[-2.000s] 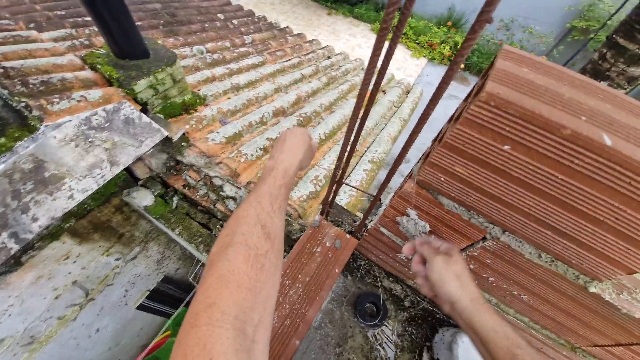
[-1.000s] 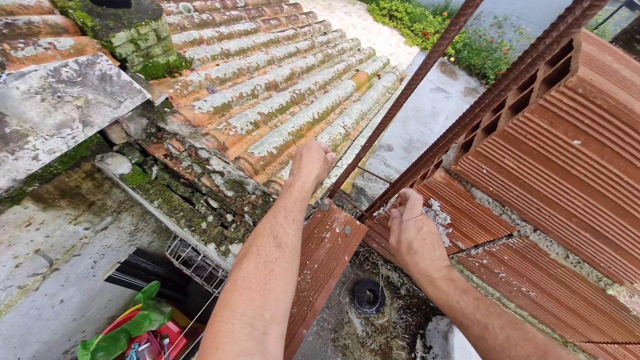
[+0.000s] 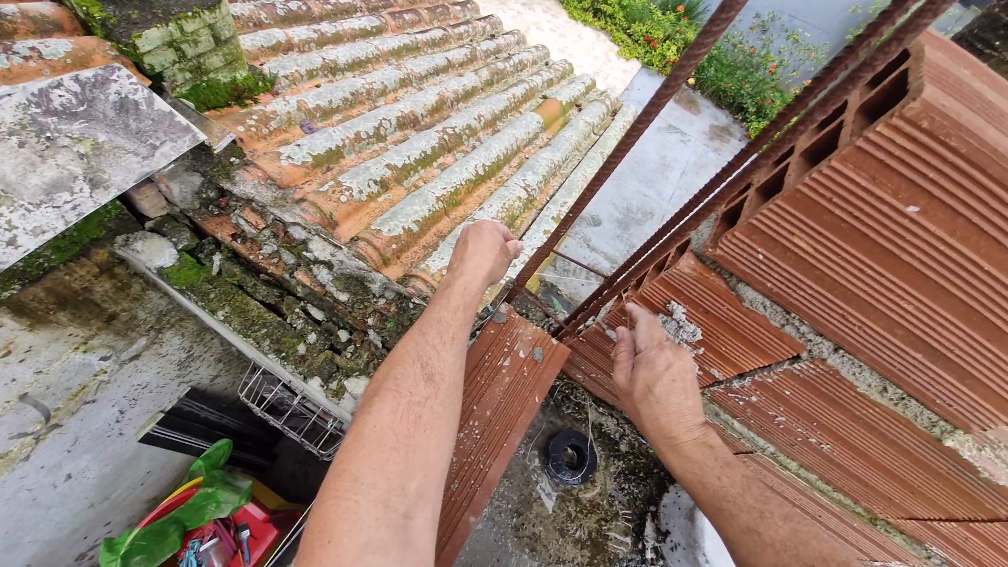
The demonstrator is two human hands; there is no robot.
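Observation:
My left hand (image 3: 484,250) is a closed fist beside the foot of a rusty rebar rod (image 3: 622,150), over the edge of the clay roof tiles (image 3: 441,177). Whether it holds the thin white line (image 3: 568,277) seen between the hands is hard to tell. My right hand (image 3: 657,366) has its thumb and forefinger near each other, by the hollow clay brick wall (image 3: 866,260) and a lump of mortar (image 3: 680,324); anything pinched there is too small to make out. A single hollow clay brick (image 3: 504,394) lies between my forearms.
A black ring-shaped spool (image 3: 570,457) lies on the rough floor below. Twin rebar rods (image 3: 732,177) lean along the wall's open brick ends. At left are a broken masonry edge (image 3: 276,291), a wire rack (image 3: 291,409) and a red tub (image 3: 264,528) with tools and green plastic.
My right hand was lower and farther right of the rods two seconds ago, then came to the rods' foot and has since drawn slightly back. My left hand stays a fist near the rod. The view has shifted.

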